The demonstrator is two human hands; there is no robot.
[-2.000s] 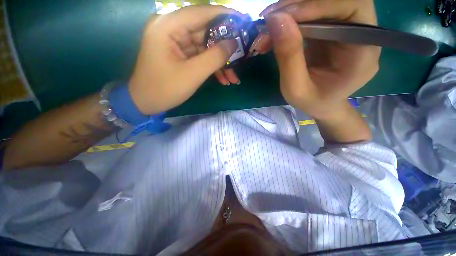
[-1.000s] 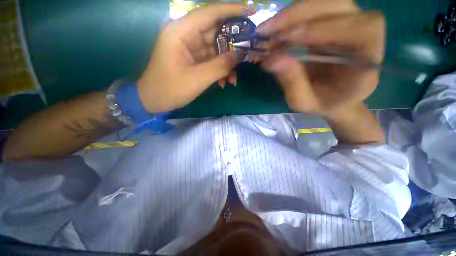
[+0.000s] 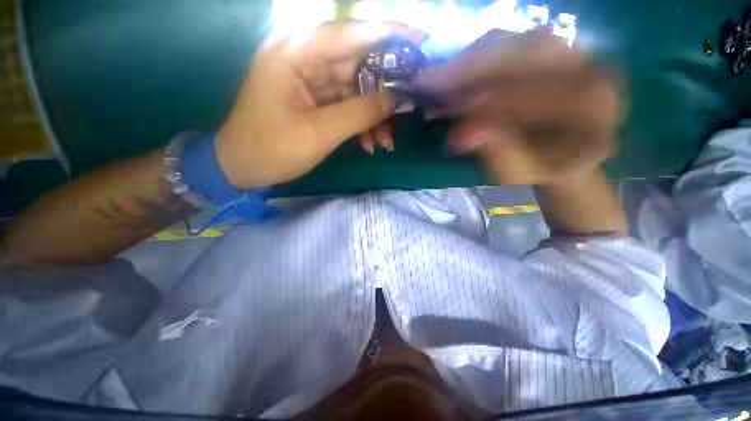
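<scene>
A round dark watch module (image 3: 390, 64) with small chips and a pale block at its lower edge is held between the thumb and fingers of my left hand (image 3: 305, 107). A blue wrist strap (image 3: 216, 177) is on my left wrist, beside a clear bead bracelet. My right hand (image 3: 535, 107) is strongly blurred, just right of the module. A dark blurred streak, the tweezers (image 3: 431, 89), runs from its fingers to the module's edge. The tweezers' handle cannot be made out. Whether the tips touch the module is unclear.
The green bench surface (image 3: 148, 74) lies beneath, with bright reflections behind the hands. A yellow gridded sheet (image 3: 18, 90) is at the far left. Dark small parts (image 3: 735, 43) lie at the upper right. Another person's pale sleeve (image 3: 718, 230) is at the right.
My right hand has blurred and its fingers look different; the long tweezers handle no longer shows. My left hand stays around the module, shifted slightly. The reflections behind the hands show more widely.
</scene>
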